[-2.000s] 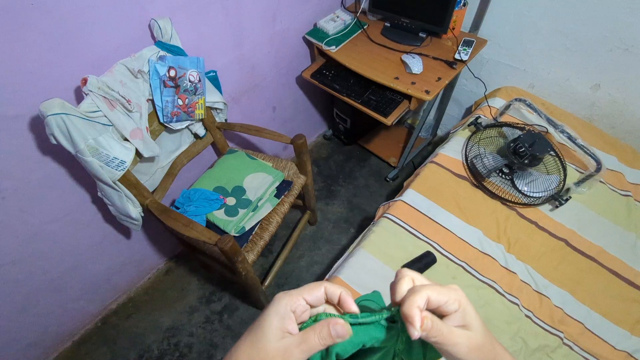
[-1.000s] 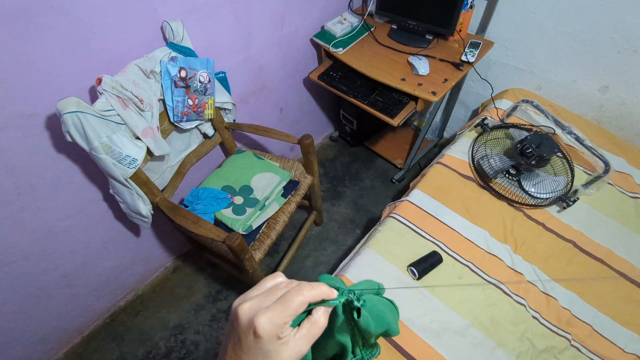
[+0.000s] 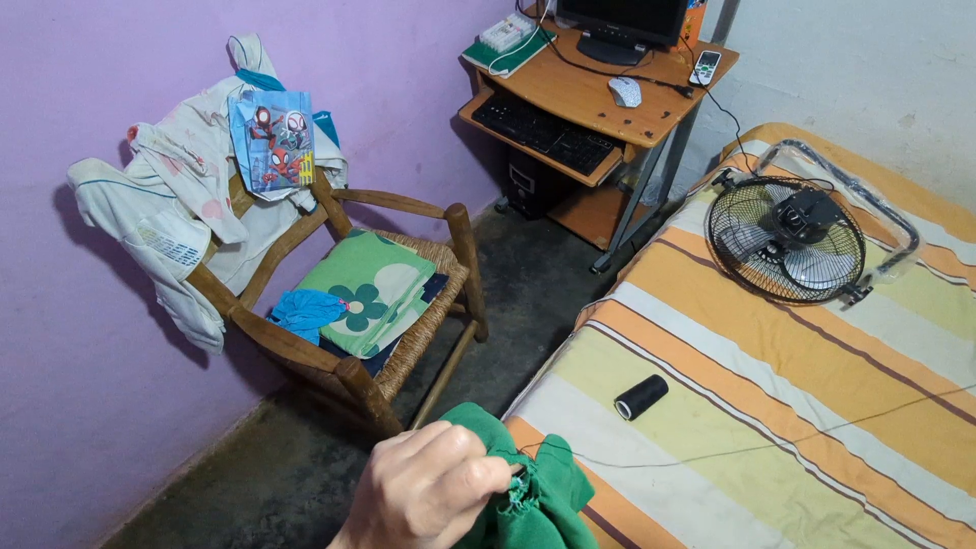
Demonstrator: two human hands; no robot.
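Note:
My left hand (image 3: 431,488) is closed on a bunched piece of green fabric (image 3: 549,503) at the bottom middle. Blue-looking stitches or frayed threads show at the gathered part beside my fingertips. From there a dark thread (image 3: 663,464) runs over the bed to the right edge of the view. My right hand is out of view. A spool of black thread (image 3: 641,397) lies on its side on the striped bedsheet, to the right of and beyond the fabric.
A wooden armchair (image 3: 450,252) with a woven seat holds folded cloths (image 3: 381,282) and draped clothes (image 3: 175,191). On the bed (image 3: 686,328) lies a fan (image 3: 785,240). Behind stands a computer desk (image 3: 587,107) with a monitor, a keyboard (image 3: 541,133) and a mouse (image 3: 625,91).
Two seconds ago both hands were on the green fabric; my right hand has since left the view. The thread now hangs slacker than one second ago. The spool is no longer partly hidden.

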